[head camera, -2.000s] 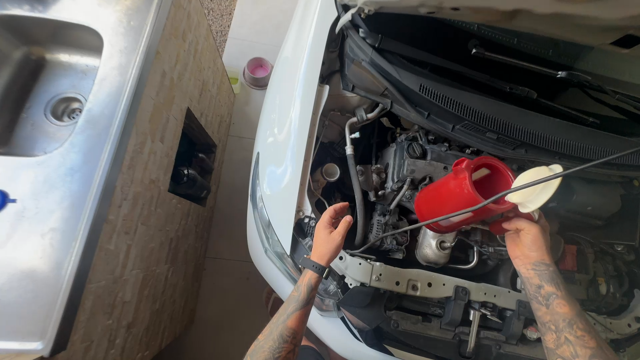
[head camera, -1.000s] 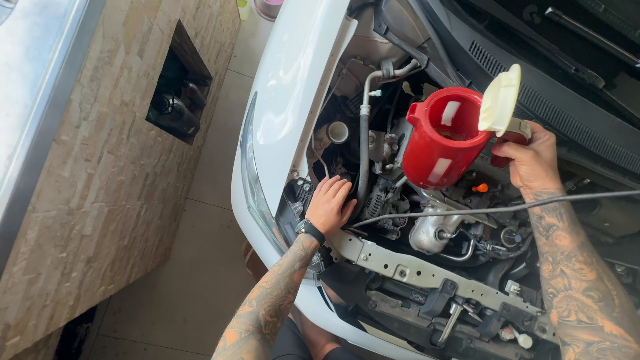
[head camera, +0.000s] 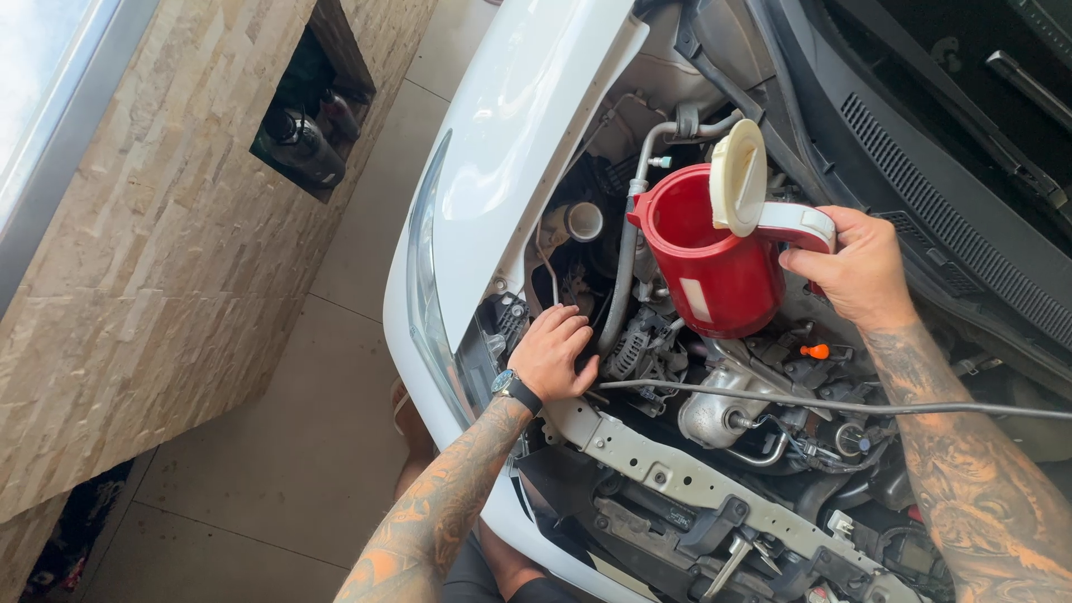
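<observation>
My right hand (head camera: 858, 264) grips the handle of a red plastic pitcher (head camera: 716, 289), held over the car's engine bay. The pitcher's cream lid (head camera: 739, 177) stands flipped up beside its open mouth; no contents can be made out inside. Left of the spout, a round pale filler neck (head camera: 584, 222) with an open top sits near the inner fender. My left hand (head camera: 554, 352), wearing a watch, rests at the front corner of the bay behind the headlight, its fingers slightly spread and holding nothing visible. Its fingertips are near a thin metal tube (head camera: 548, 268).
The hood prop rod (head camera: 837, 407) crosses low over the engine, passing by my right forearm. The metal front crossmember (head camera: 662, 477) borders the bay. A white fender (head camera: 502, 167) lies left of it. A stone-clad counter (head camera: 167, 251) with bottles in a niche stands farther left.
The pitcher has moved from over the middle of the engine toward the filler neck side and turned more upright. My left hand has come down from the air to the bay's front corner. The view has shifted closer.
</observation>
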